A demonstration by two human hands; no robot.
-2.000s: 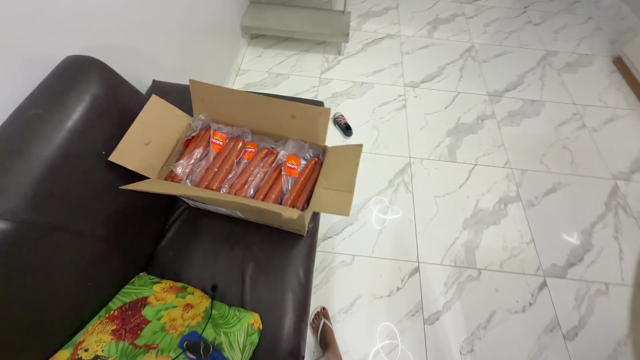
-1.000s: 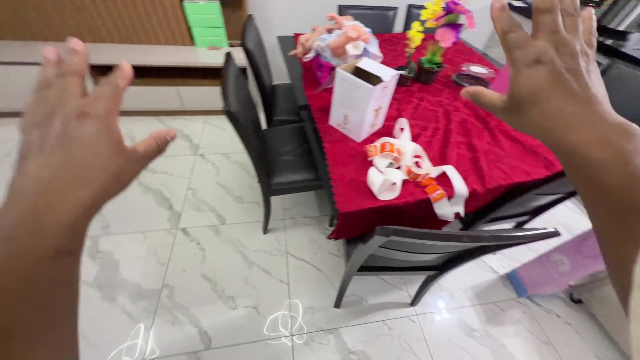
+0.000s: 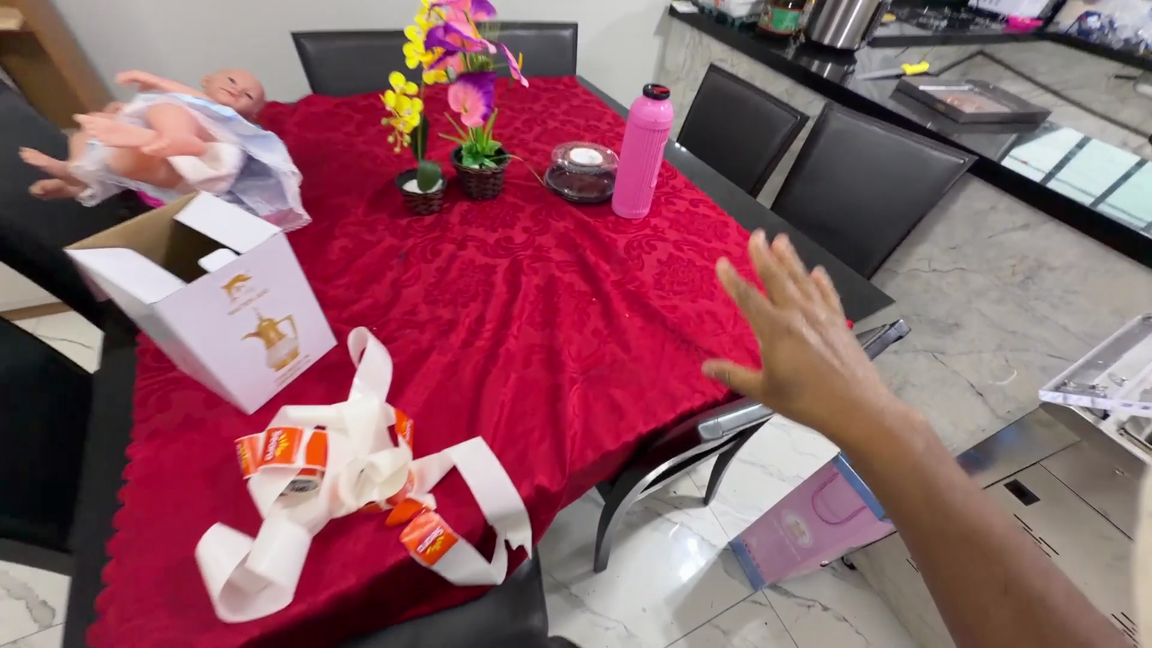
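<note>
My right hand (image 3: 792, 337) is held over the right edge of a table with a red patterned tablecloth (image 3: 558, 306), fingers spread and nothing in it. My left hand is out of view. On the near part of the cloth lies a tangled white strip of orange labels (image 3: 360, 477). Behind it stands an open white cardboard box (image 3: 243, 315) with a golden pot printed on it. A baby doll (image 3: 171, 144) in a pale dress lies at the back left. Farther back are two potted artificial flowers (image 3: 481, 162), a round dark container (image 3: 582, 171) and a pink bottle (image 3: 643, 148).
Dark chairs surround the table, two of them (image 3: 864, 184) at its right side. A pink and blue bag (image 3: 805, 531) stands on the marble floor below my right hand. A counter with a black top (image 3: 972, 153) runs along the right, carrying a metal kettle (image 3: 840, 20).
The view has swung from a carton of packed orange-red items on a sofa to the table, and is now closer to it. My left hand, raised a second ago, has left the view.
</note>
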